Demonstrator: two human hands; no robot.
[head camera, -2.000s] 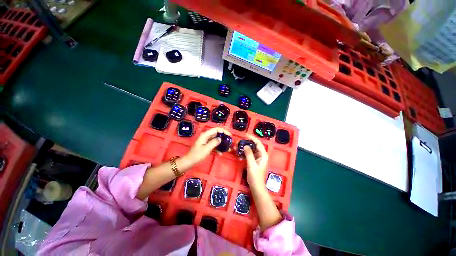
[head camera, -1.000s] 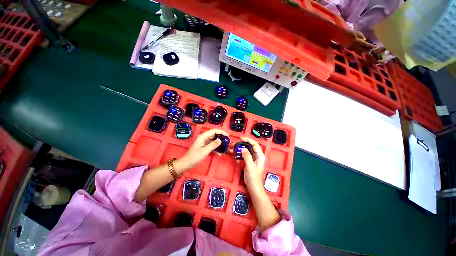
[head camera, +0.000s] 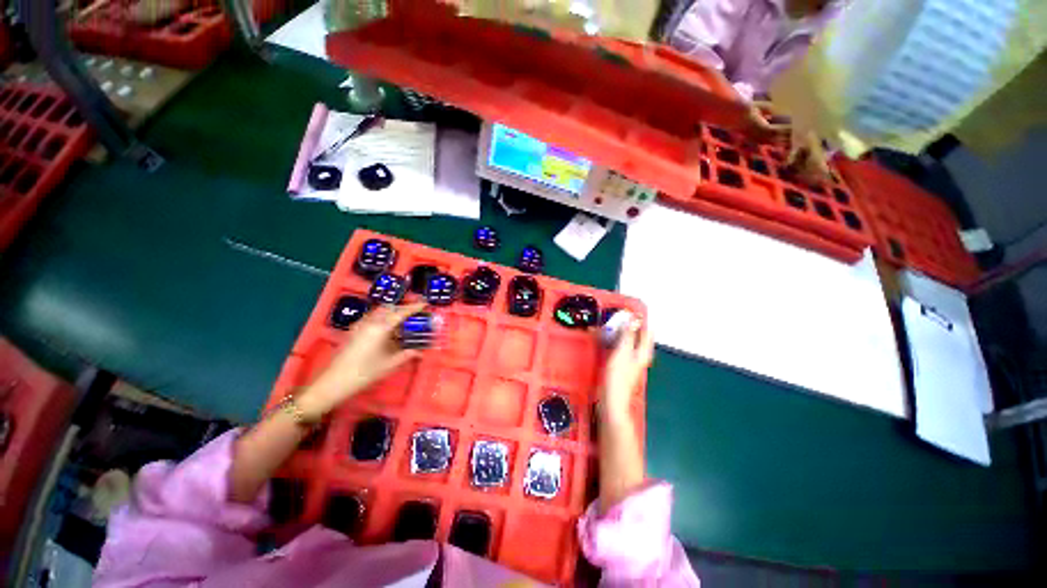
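An orange-red compartment tray (head camera: 457, 391) lies in front of me. My left hand (head camera: 385, 342), with a gold bracelet at the wrist, has its fingers around a blurred smartwatch body with a lit blue screen (head camera: 419, 330), low over the tray's second row at left. My right hand (head camera: 627, 350) has its fingertips around another smartwatch body (head camera: 614, 326), its face reflecting white, at the tray's right edge. Several lit or dark watch bodies sit along the far rows, such as one at the far left (head camera: 374, 256). Dark and reflecting ones sit in the near rows (head camera: 488, 463).
Two lit watch bodies (head camera: 532, 257) lie on the green mat beyond the tray. Behind are a notebook (head camera: 396, 161) with two dark watches, a test instrument (head camera: 540, 167) and raised red trays (head camera: 517, 92). A white sheet (head camera: 758, 304) and clipboard (head camera: 947, 362) lie right. A person's pink sleeve shows beyond.
My hands have moved apart from the tray's middle, left hand leftward and right hand to the right edge. The view has shifted. The watch bodies no longer show over the middle pockets.
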